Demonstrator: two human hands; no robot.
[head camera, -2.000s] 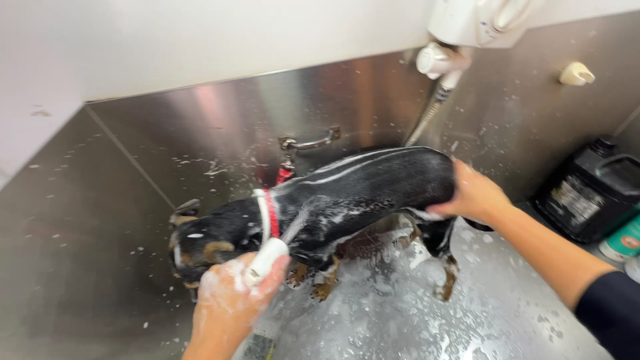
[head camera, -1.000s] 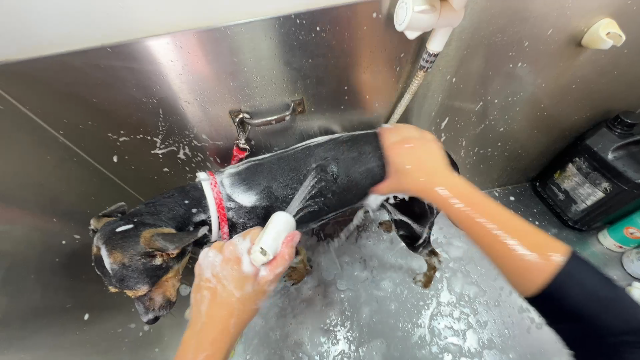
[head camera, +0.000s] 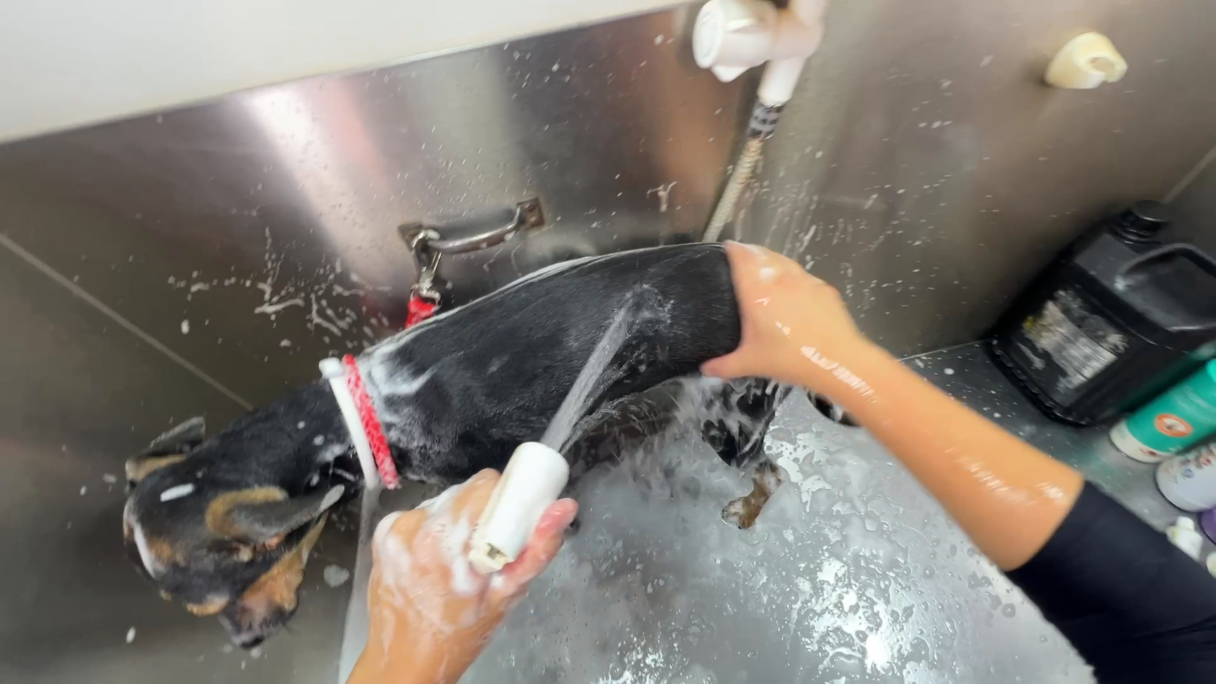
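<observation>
A wet black-and-tan dog (head camera: 532, 342) stands in a stainless steel tub, its head at the lower left. Soapy and wet, my left hand (head camera: 456, 560) holds a white shower head (head camera: 521, 503), whose jet strikes the dog's side. My right hand (head camera: 788, 309) lies over the dog's rump, thumb on the near flank and fingers partly hidden behind it. Around the neck are a white band and a red collar (head camera: 369, 421). Foam streaks the back and shoulder.
A metal handle (head camera: 475, 233) on the back wall holds a clip with a red strap. A white tap (head camera: 755, 38) and hose (head camera: 736, 185) are above the rump. A black jug (head camera: 1107, 313) and a green bottle (head camera: 1173, 413) stand at right. Suds cover the tub floor (head camera: 703, 589).
The water jet has moved from near the shoulder toward the rear flank. My right hand has gone from the hindquarters' rear onto the rump. The dog's head now hangs lower, and the view has shifted.
</observation>
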